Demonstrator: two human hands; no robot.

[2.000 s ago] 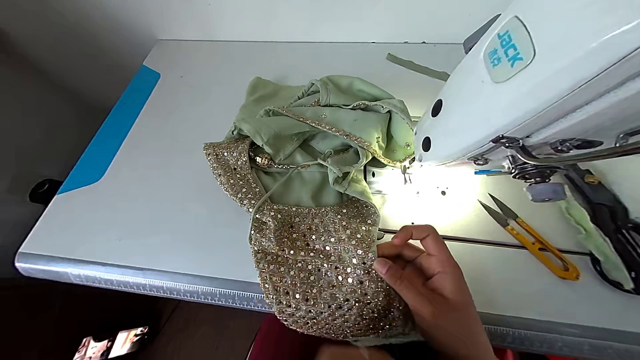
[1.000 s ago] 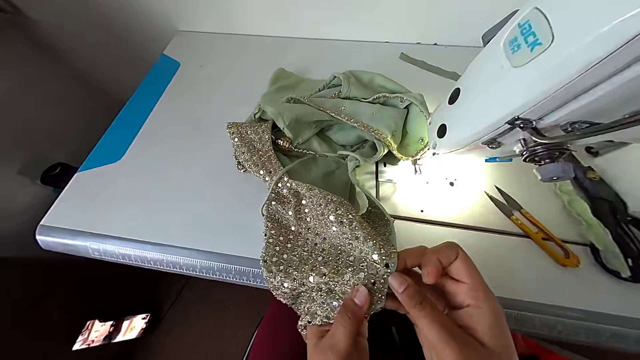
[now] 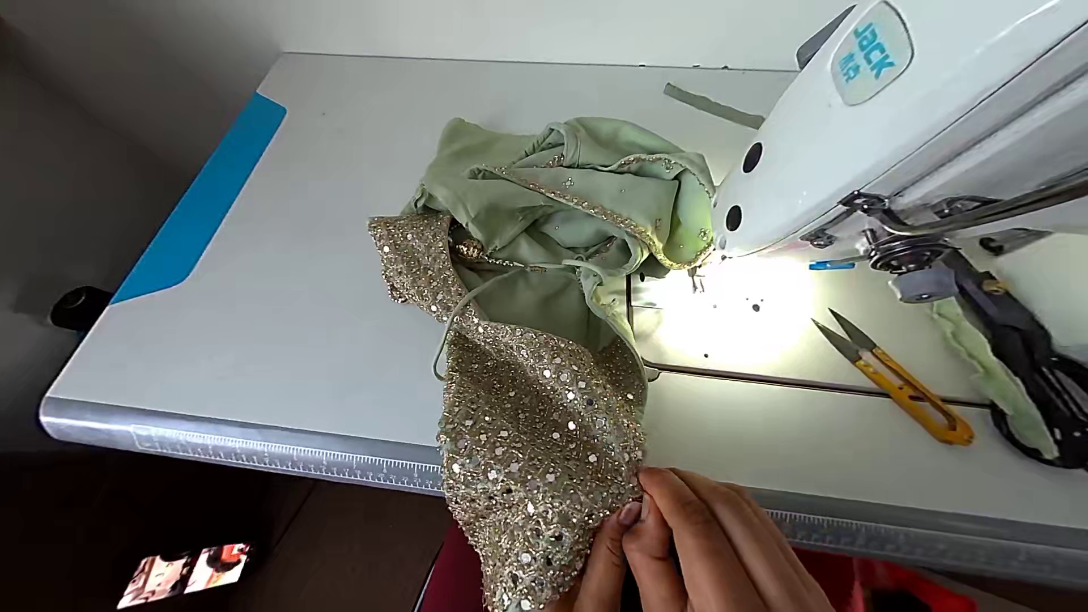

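A green garment (image 3: 544,195) with a gold sequined, beaded panel (image 3: 544,433) lies bunched on the sewing table, its panel hanging over the front edge. My right hand (image 3: 705,544) pinches the panel's right edge between thumb and fingers. Beside it, my left hand (image 3: 599,561) shows only partly at the bottom; its thumb presses the same edge and the rest is hidden under the panel. A thin green cord (image 3: 463,306) loops across the garment. The lit needle area of a white Jack sewing machine (image 3: 918,110) stands just right of the cloth.
Yellow-handled thread snips (image 3: 905,387) lie right of the needle. Farther right are black-handled scissors (image 3: 1020,357) beside a green fabric scrap (image 3: 990,365). A green strip (image 3: 714,105) lies at the back. A ruler (image 3: 289,455) runs along the table's front edge.
My left hand, barely visible two seconds ago, has come to the panel's lower edge beside my right hand. The panel has been turned and partly folded between them.
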